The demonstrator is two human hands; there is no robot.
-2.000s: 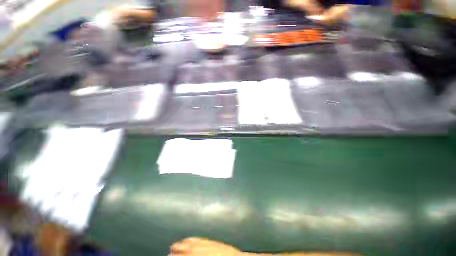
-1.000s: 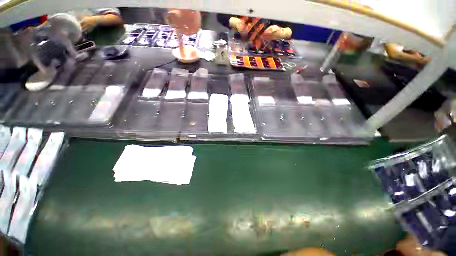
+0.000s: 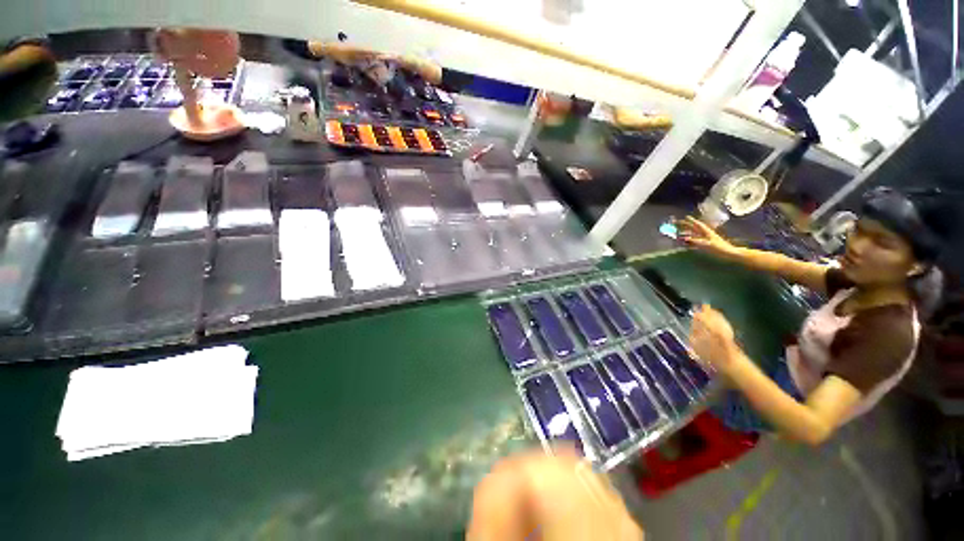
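Note:
A clear blister tray [image 3: 517, 372] with two rows of dark purple-blue phones [image 3: 598, 406] lies tilted on the green surface, right of centre. One of my hands, seemingly my right hand [image 3: 552, 501], is blurred and cut off by the bottom edge, by the tray's near left corner. Whether its fingers touch or grip the tray cannot be told. My left hand is not in view. A fanned stack of white sleeves [image 3: 159, 399] lies at the left on the green surface [image 3: 349, 396].
Clear trays [image 3: 481, 249] line the far edge, two white sleeves [image 3: 307, 254] in one. An orange-and-black tray [image 3: 387, 137] lies beyond. A white post [image 3: 677, 159] rises behind. A seated coworker [image 3: 846, 328] at the right has a hand near the phone tray, above a red stool [image 3: 703, 449].
The view has swung right. The phone tray now shows whole, nearer the middle, and the coworker has come into view. The white-wrapped phones at far left have left the view.

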